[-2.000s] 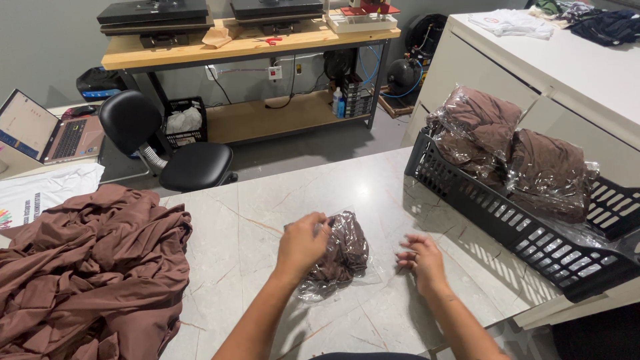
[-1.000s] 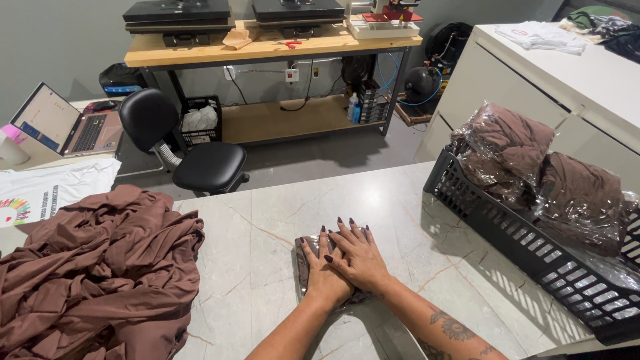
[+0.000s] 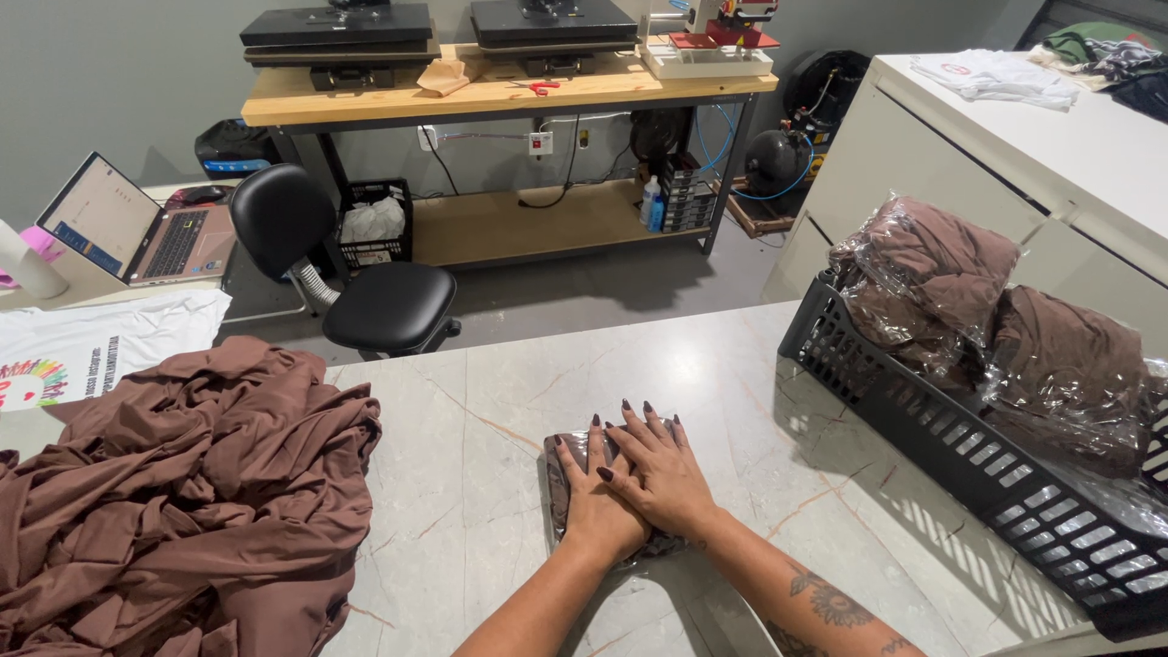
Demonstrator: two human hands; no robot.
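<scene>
A brown garment folded in a clear plastic bag lies flat on the marble-look tabletop. My left hand presses on it with the palm down and the fingers spread. Over the left one, partly overlapping it, my right hand also lies flat, its fingers apart on the bag. Most of the bag is hidden under both hands. A loose heap of brown fabric rests on the left of the table. On the right, a black plastic crate holds several bagged brown garments.
Beyond the table stand a black swivel chair and a wooden workbench with heat presses and red scissors. A laptop and a printed white shirt are at the left. A white cabinet stands at the right.
Two seconds ago my hands were apart, the left at the bagged garment and the right beside it. Both came onto the bag, which now looks flatter. Since one second ago they have barely moved.
</scene>
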